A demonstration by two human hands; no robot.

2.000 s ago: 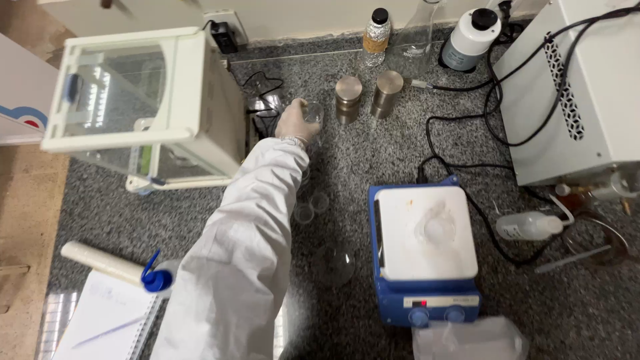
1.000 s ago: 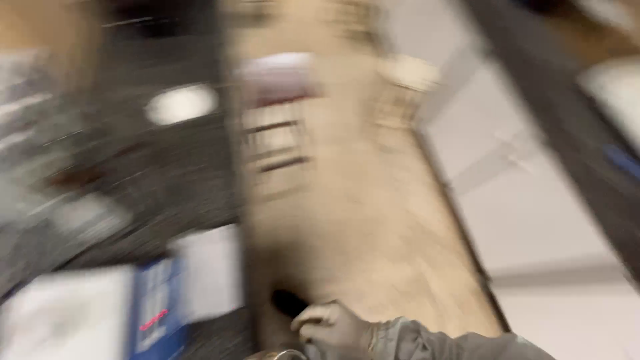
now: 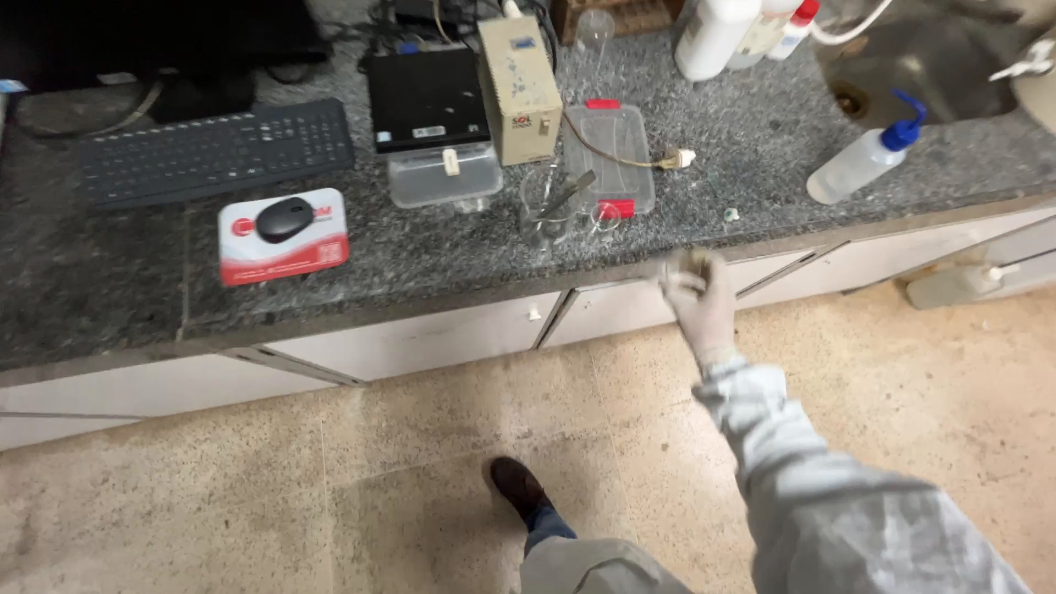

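My right hand [image 3: 705, 309], in a pale glove under a light lab coat sleeve, is closed around a small round glass vessel [image 3: 689, 268] just off the counter's front edge; blur hides the vessel's exact kind. Left of it on the counter stands a glass beaker [image 3: 544, 202] with a metal spatula [image 3: 568, 195] leaning in it. A smaller glass vessel [image 3: 605, 219] is beside that beaker. Behind them lies a clear plastic box with red clips [image 3: 615, 136], a cable with a plug [image 3: 676, 159] across its lid. My left hand is out of view.
At the left are a keyboard [image 3: 223, 153] and a mouse [image 3: 285, 219] on a pad. A beige power unit [image 3: 521, 91] stands behind the beaker. A wash bottle with a blue cap [image 3: 866, 161] lies tilted near the sink [image 3: 924, 74]. White bottles [image 3: 714, 37] stand at the back.
The view has turned from the bench with the blue-framed hotplate to another counter with a keyboard and sink. My right hand, low in the frame one second ago, is now near this counter's edge.
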